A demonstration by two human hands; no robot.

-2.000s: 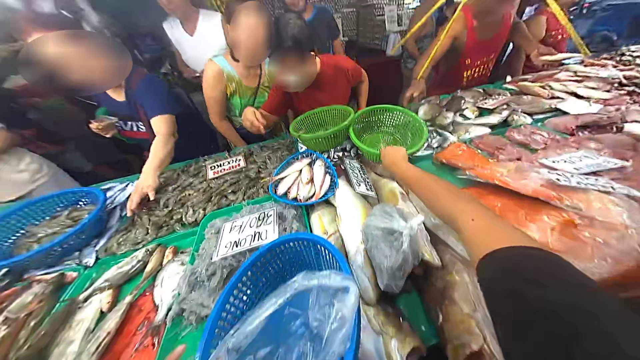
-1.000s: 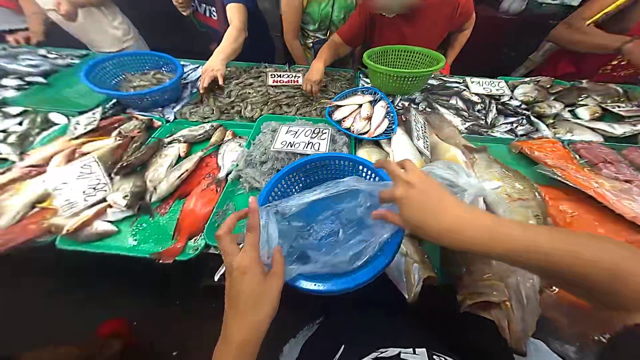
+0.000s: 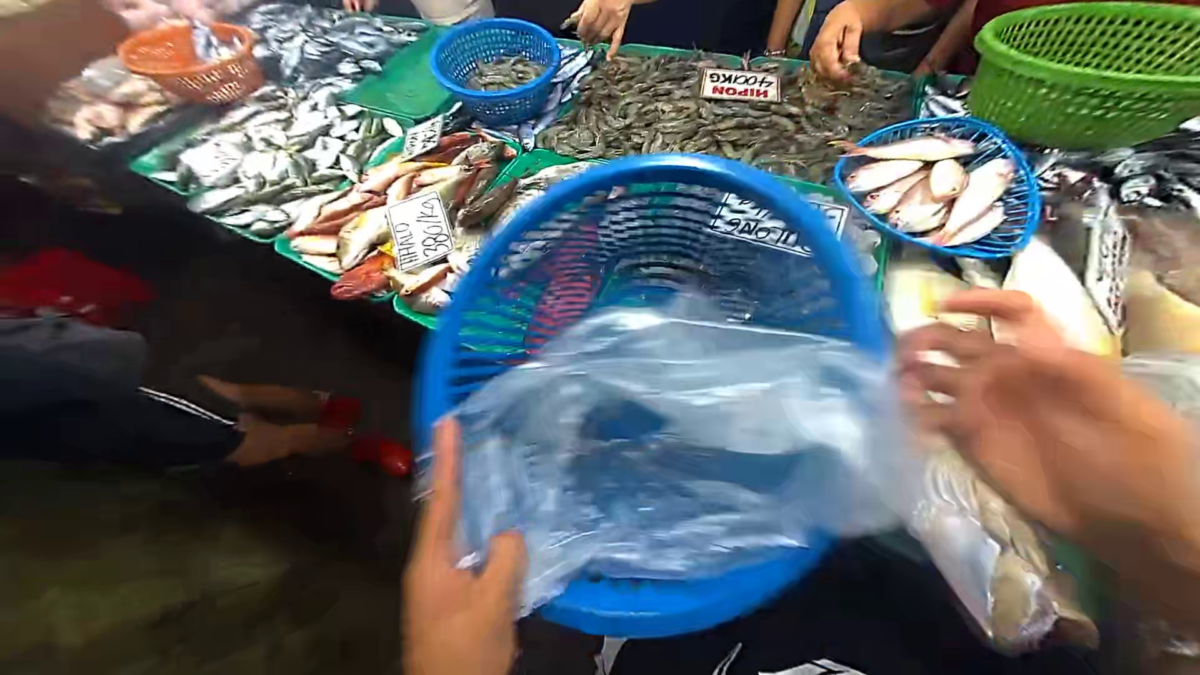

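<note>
A large blue plastic basket (image 3: 694, 609), tilted, fills the middle of the view. A clear plastic bag (image 3: 675, 450) lies across its inside and over its lower rim. At the lower left, my left hand (image 3: 469, 562) grips the bag's edge between thumb and fingers, beside the basket's rim. My right hand (image 3: 1041, 403) is blurred at the basket's right side, close to the bag's right edge; whether its fingers hold the plastic cannot be told. Through the basket's mesh, parts of the fish trays show. Whatever the bag contains is not clearly seen.
Behind are shrimp (image 3: 675, 108), a small blue basket (image 3: 497, 70), a blue basket of fish (image 3: 937, 187) and a green basket (image 3: 1087, 75). Trays of fish (image 3: 281, 150) and an orange basket (image 3: 192, 66) stand left. Other people's hands (image 3: 839, 42) touch the shrimp. A person's legs show at left.
The blue basket has been raised and tilted, with the bag still in it. My right hand has moved from the bag's upper edge to the basket's right side. The view has swung left.
</note>
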